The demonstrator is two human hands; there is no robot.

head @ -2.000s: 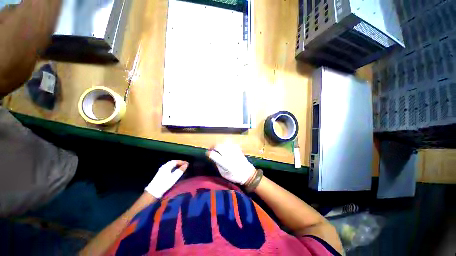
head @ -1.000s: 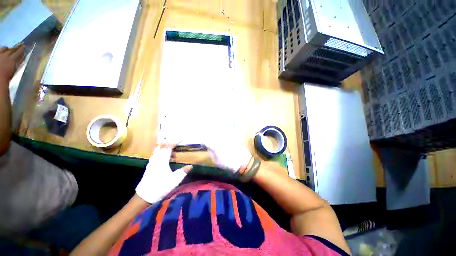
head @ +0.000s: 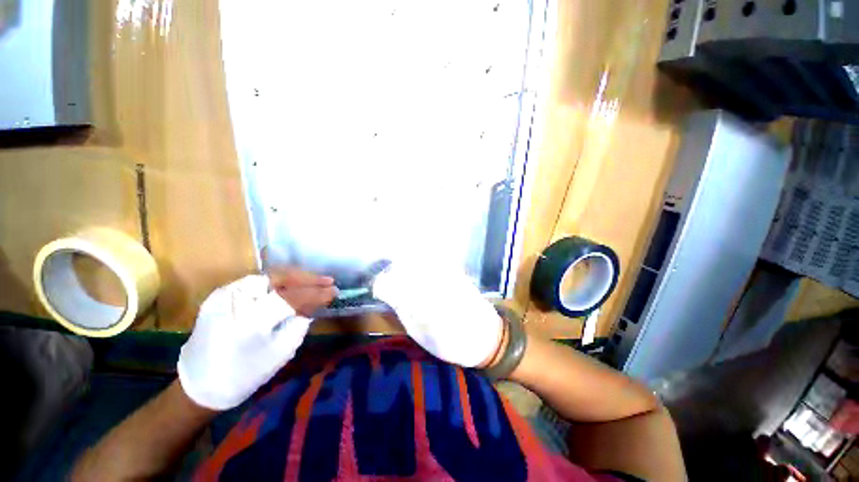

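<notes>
The silver-white chassis tray [head: 377,141] lies open in front of me, its floor glaring bright with small dark studs. A short green tape strip [head: 352,295] shows at its near edge, between the fingertips of both hands. My left hand [head: 254,329], in a white glove with bare fingertips, is at the near left corner, fingers closed at the strip's left end. My right hand [head: 435,311], gloved, reaches over the near edge with fingertips at the strip's right end; its grip is partly hidden.
A cream tape roll [head: 137,273] is at left and a dark green tape roll [head: 548,278] right of the tray. A grey chassis [head: 721,245] stands further right, with perforated chassis [head: 824,207] beyond. Another grey box [head: 28,75] is at upper left.
My view has moved closer to the tray. Both hands have come up from the bench edge to the tray's near edge, and the green strip now shows between them.
</notes>
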